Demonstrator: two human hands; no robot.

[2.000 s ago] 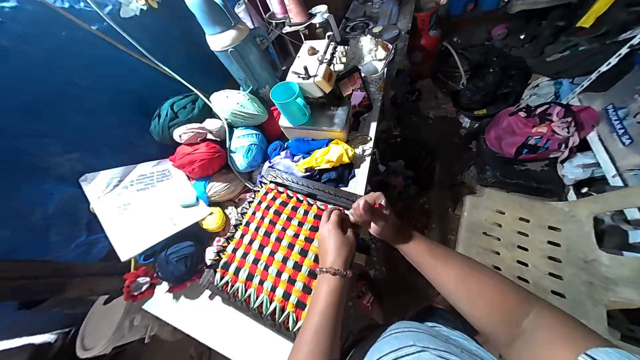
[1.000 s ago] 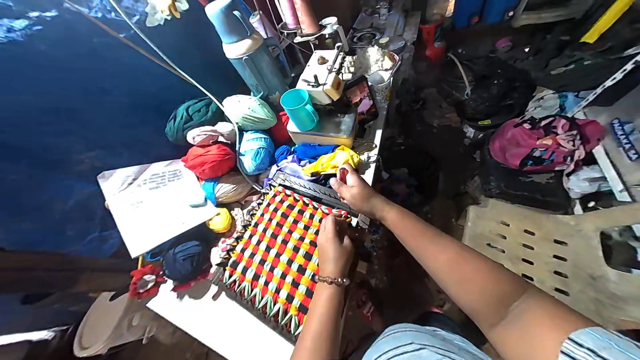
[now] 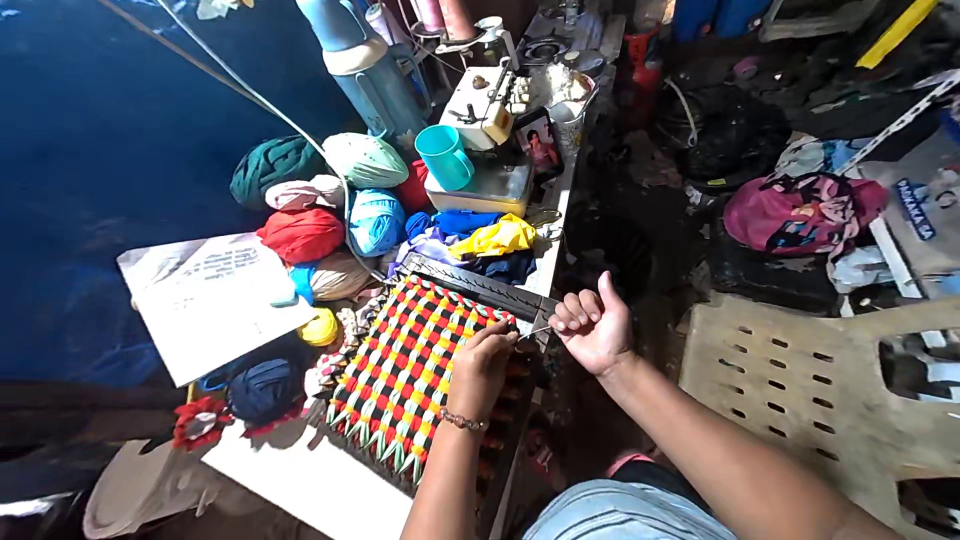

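A woven fabric mat (image 3: 420, 352) in red, black, yellow and pale green lies on a dark loom frame (image 3: 480, 289) with small pegs along its edge. My left hand (image 3: 484, 360), with a beaded bracelet on the wrist, pinches the mat's upper right corner. To its right my right hand (image 3: 592, 326) is closed with the thumb up, round a thin metal tool (image 3: 535, 331), perhaps a hook, that points at the corner. The tool's handle is hidden in the fist. Pale green loops run along the mat's lower edge.
Balls of fabric yarn (image 3: 300, 234), a paper with writing (image 3: 214, 300) and cloth scraps (image 3: 495, 236) lie beyond the mat. Behind stand a turquoise mug (image 3: 444, 157) on a plastic box, a phone (image 3: 538, 146), a sewing machine (image 3: 478, 109) and a blue flask (image 3: 375, 82). A plastic chair (image 3: 780, 375) is at right.
My right hand was up near the yellow cloth a second ago and is now lower, beside the mat's corner. My left hand stays at the mat's right edge.
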